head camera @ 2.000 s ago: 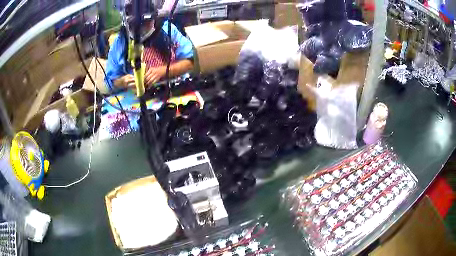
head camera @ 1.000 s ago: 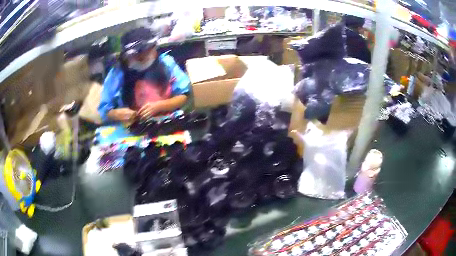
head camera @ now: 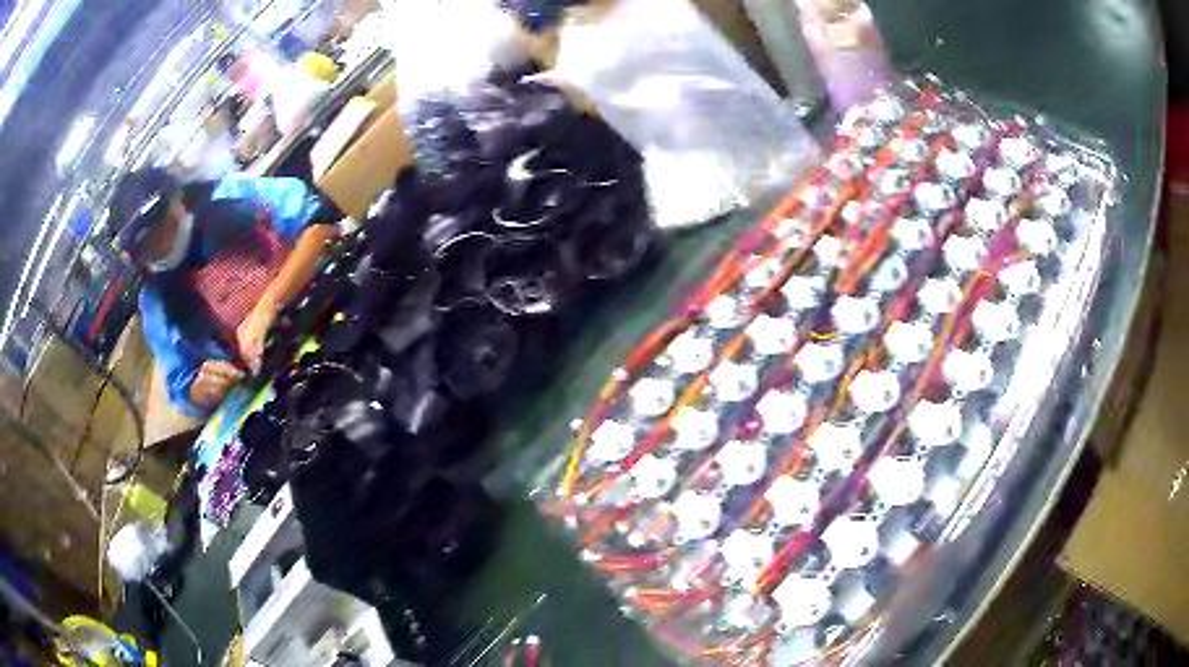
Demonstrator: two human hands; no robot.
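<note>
Stacked clear blister trays (head camera: 1030,443) lie on the dark green bench at the right, close to me. They hold slanting rows of small silver-white motors (head camera: 780,413) with white tops. Red, orange and yellow wires (head camera: 691,404) run between the rows. The far corner of the trays is near a pinkish bottle (head camera: 848,52). Neither my left hand nor my right hand is in the picture. The view is tilted and somewhat blurred.
Glossy black round parts (head camera: 483,345) are heaped left of the trays. A whitish plastic bag (head camera: 691,117) stands behind. A white-grey fixture (head camera: 307,612) is at lower left. A person (head camera: 228,267) works across the bench. A brown carton (head camera: 1134,521) is beyond the right edge.
The view has turned right and tilted. The motor trays now appear larger and nearer the middle; the white parts box has gone out of the picture. The opposite person appears farther left.
</note>
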